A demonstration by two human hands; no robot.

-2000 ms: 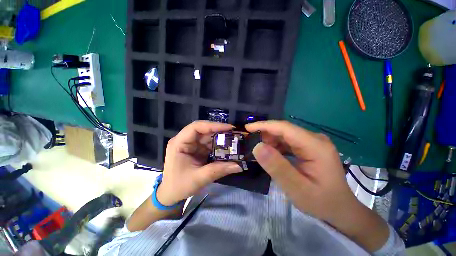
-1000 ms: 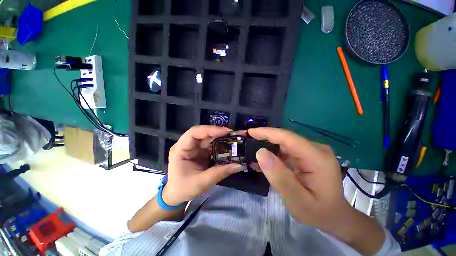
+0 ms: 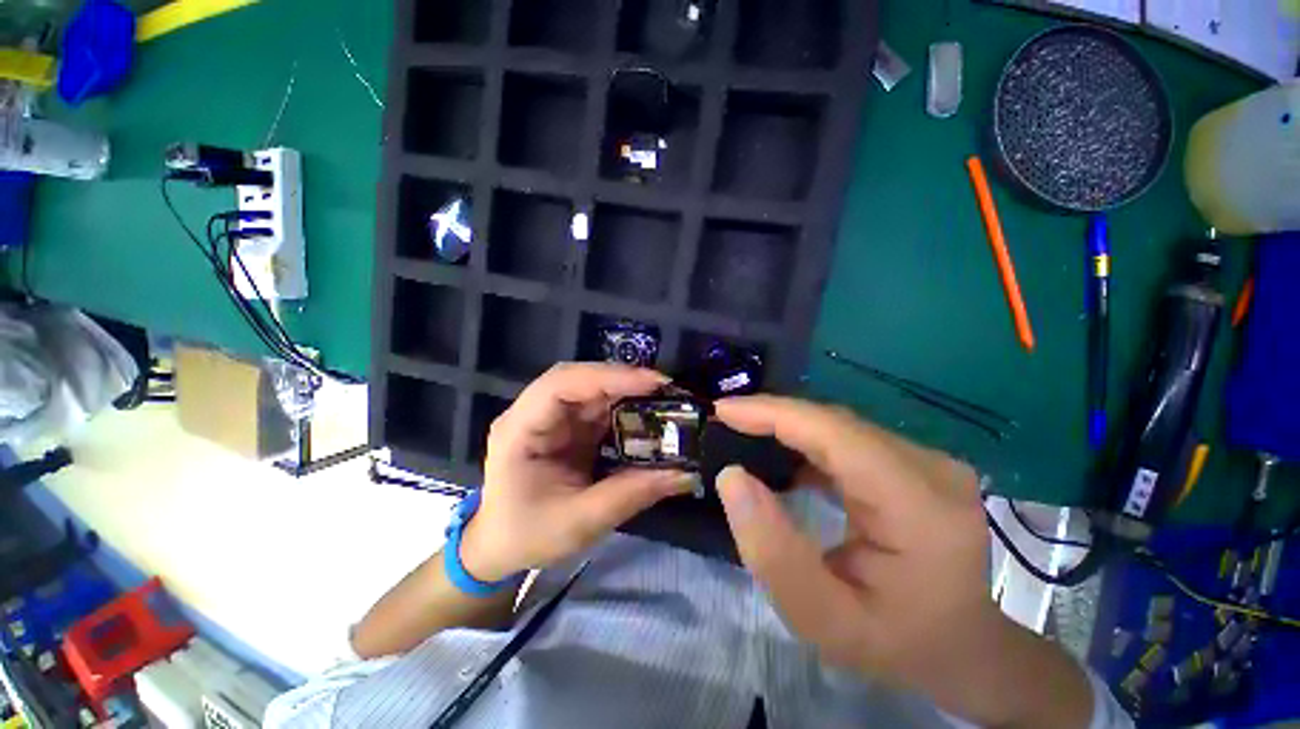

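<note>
My left hand [image 3: 563,463] holds an opened square watch case [image 3: 659,434] between thumb and fingers, over the foam tray's near edge. Gold, white and silver parts show inside its dark frame. My right hand [image 3: 855,520] is beside the case's right side, index fingertip near its upper right corner, thumb lower and apart. A dark area lies between these fingers; I cannot tell whether it is the screen or the tray behind. A thin black tool [image 3: 509,644] lies across my lap.
The black foam tray [image 3: 562,282] holds a few watch parts. Right of it are dark tweezers [image 3: 924,393], an orange stick [image 3: 1001,254], a blue pen [image 3: 1098,328], a round dish [image 3: 1082,118] and a thick black cylinder [image 3: 1172,385]. A white power strip [image 3: 271,228] is left.
My right thumb has moved down and away from the index finger, off the dark panel it pressed. The case is tilted slightly differently in my left hand. The whole view has shifted slightly.
</note>
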